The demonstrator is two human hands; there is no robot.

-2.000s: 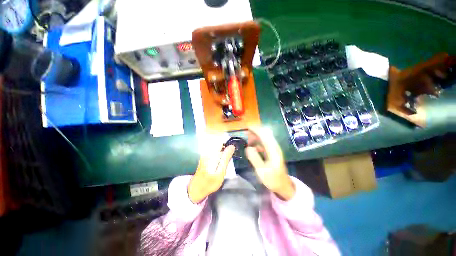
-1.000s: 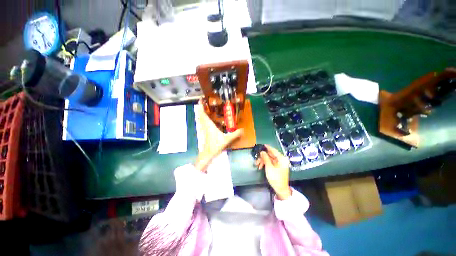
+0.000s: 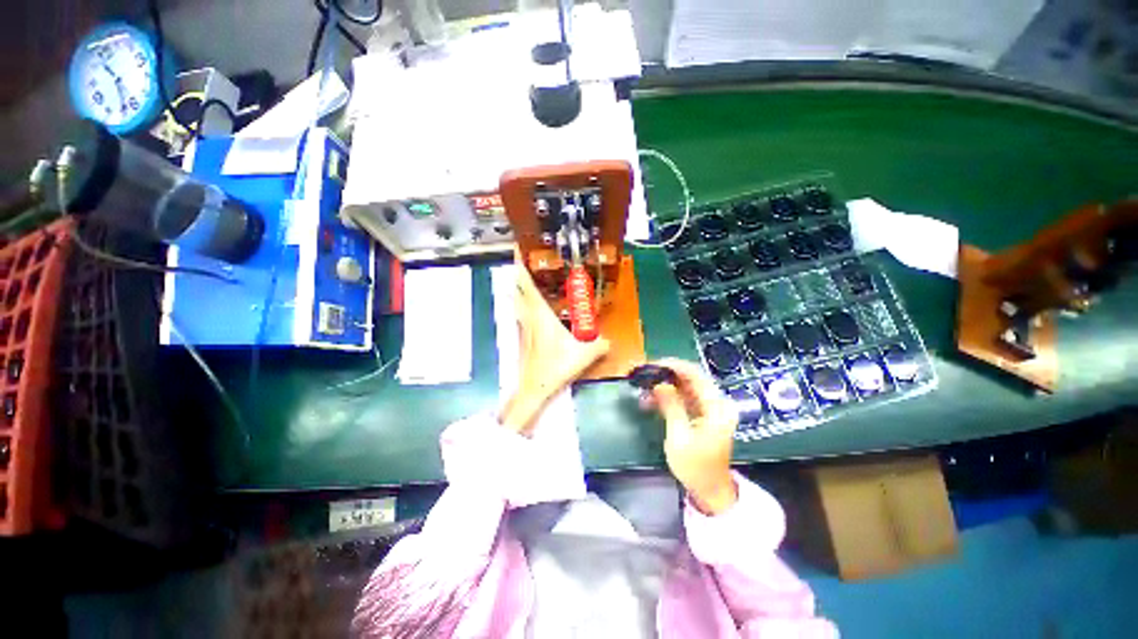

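The hand press (image 3: 568, 200) stands upright at the bench centre, its red handle (image 3: 582, 303) pointing down toward me. My left hand (image 3: 539, 356) is at the left side of the press base, thumb near the handle's lower end. Its other fingers are partly hidden by the press, so I cannot tell whether they hold anything. My right hand (image 3: 694, 424) pinches a round black part (image 3: 650, 376) just in front of the base's right corner. A clear blister tray (image 3: 789, 300) with rows of round black parts lies right of the press.
A white control box (image 3: 437, 150) stands behind the press. A blue machine (image 3: 268, 275), a red crate tray (image 3: 28, 375) and a white slip (image 3: 437, 327) are left. A white cloth (image 3: 905, 235) and second press (image 3: 998, 318) are right.
Since two seconds ago, my hands have parted from around the black part. My left hand moved up to the press; my right hand kept the part. Over the last second both hands barely moved.
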